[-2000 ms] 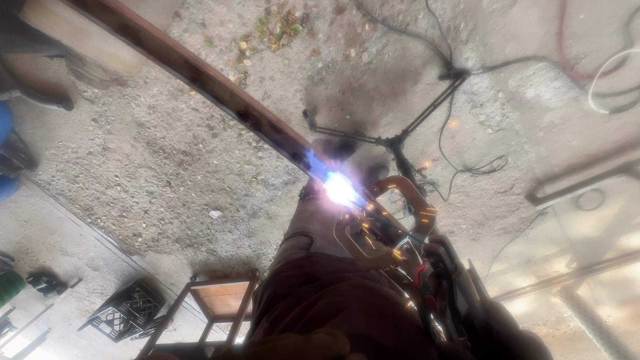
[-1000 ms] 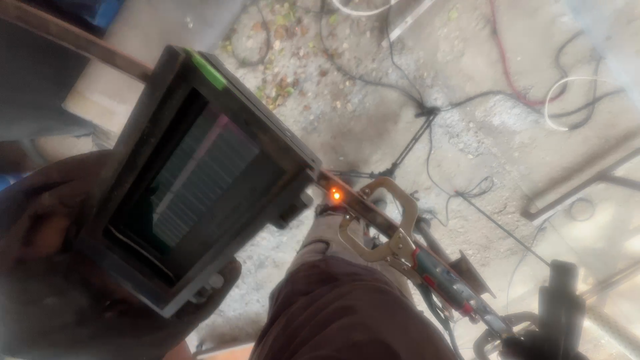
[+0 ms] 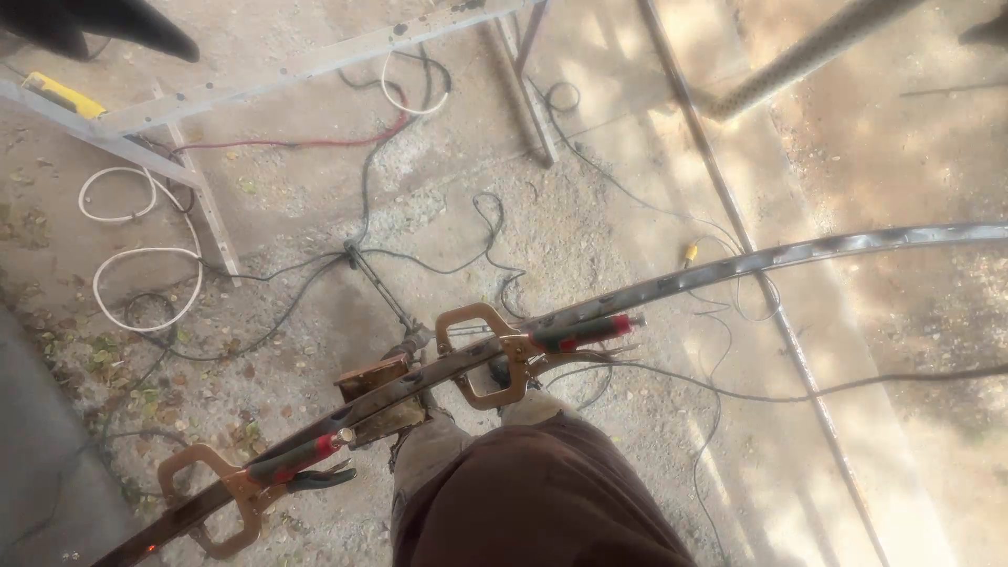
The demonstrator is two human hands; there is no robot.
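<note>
Neither of my hands shows in the head view. A long, slightly curved metal bar (image 3: pixel 646 293) crosses diagonally from the lower left to the right edge, above my trouser legs (image 3: pixel 535 504). One locking C-clamp (image 3: pixel 516 346) with green and red grips is on the bar near its middle. A second locking C-clamp (image 3: pixel 228 484) is on it at the lower left. Beyond that clamp a small spot (image 3: pixel 151 547) on the bar glows red. Short rusty metal pieces (image 3: pixel 386 394) are beside the bar between the clamps, over a thin-legged stand (image 3: pixel 382 287).
A pale metal frame (image 3: pixel 315 71) stands at the upper left, with a yellow object (image 3: pixel 64 94) by it. White cable loops (image 3: pixel 146 252), a red cable (image 3: pixel 291 144) and dark cables (image 3: pixel 677 374) lie on the ground. A metal rod (image 3: pixel 709 157) runs down the right side.
The bright welding arc seen two seconds ago is out; a small red glow shows now. The welding mask that covered the left a second ago is out of view. The view has swung widely.
</note>
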